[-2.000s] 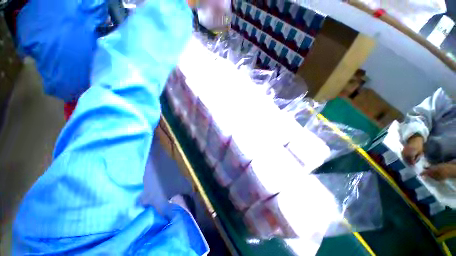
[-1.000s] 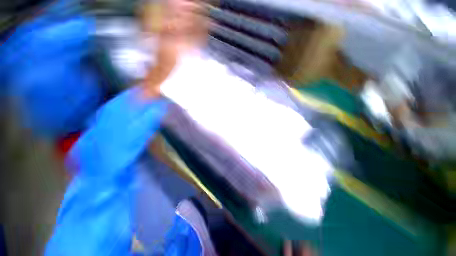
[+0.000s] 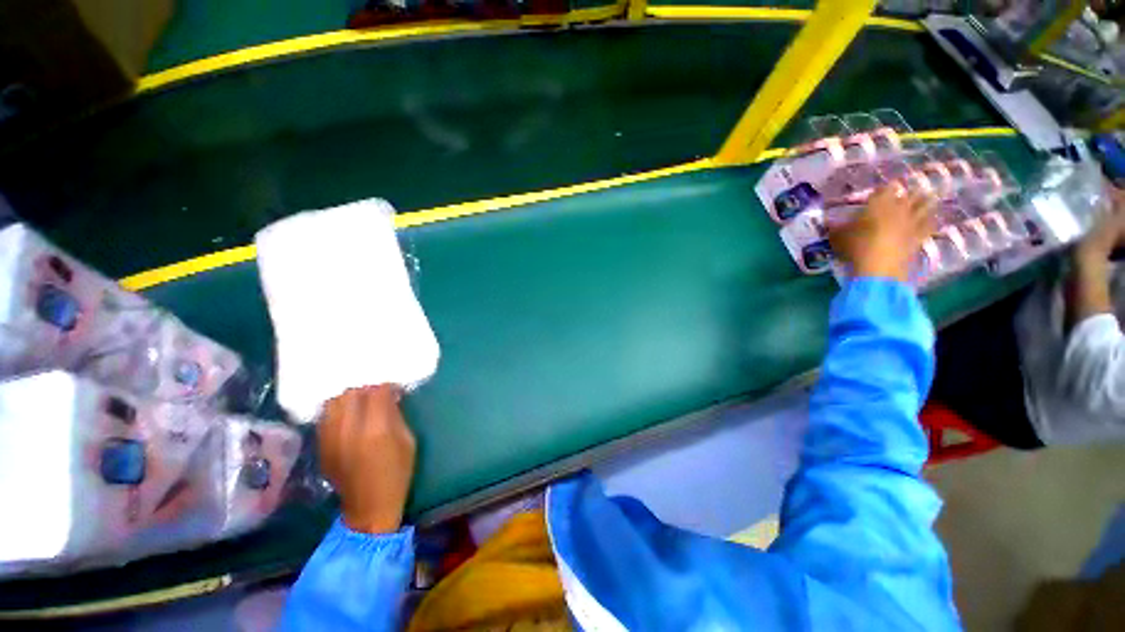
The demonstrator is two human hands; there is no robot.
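Note:
A stack of poly bags [image 3: 346,303], flat and glaring white, lies on the green bench left of centre. My left hand [image 3: 368,451] is at its near edge with fingers curled; whether it pinches a bag is hidden. Unbagged retail boxes [image 3: 796,204], pink and white with a dark picture, stand in rows at the right. My right hand [image 3: 886,232] is on these boxes, fingers reaching over their near side; whether it grips one does not show. Bagged boxes [image 3: 121,463] in wrinkled clear film crowd the far left, beside my left hand.
The green bench [image 3: 592,296] has a yellow strip along its far side, and a yellow post [image 3: 790,87] rises there. Another green level lies behind. At the far right another person's hand [image 3: 1092,266] is near clear film. A red stool [image 3: 956,438] stands below.
The view has swung from the glaring rows of bagged boxes to the bench. Both hands now show, the left at the bag stack, the right at the unbagged boxes.

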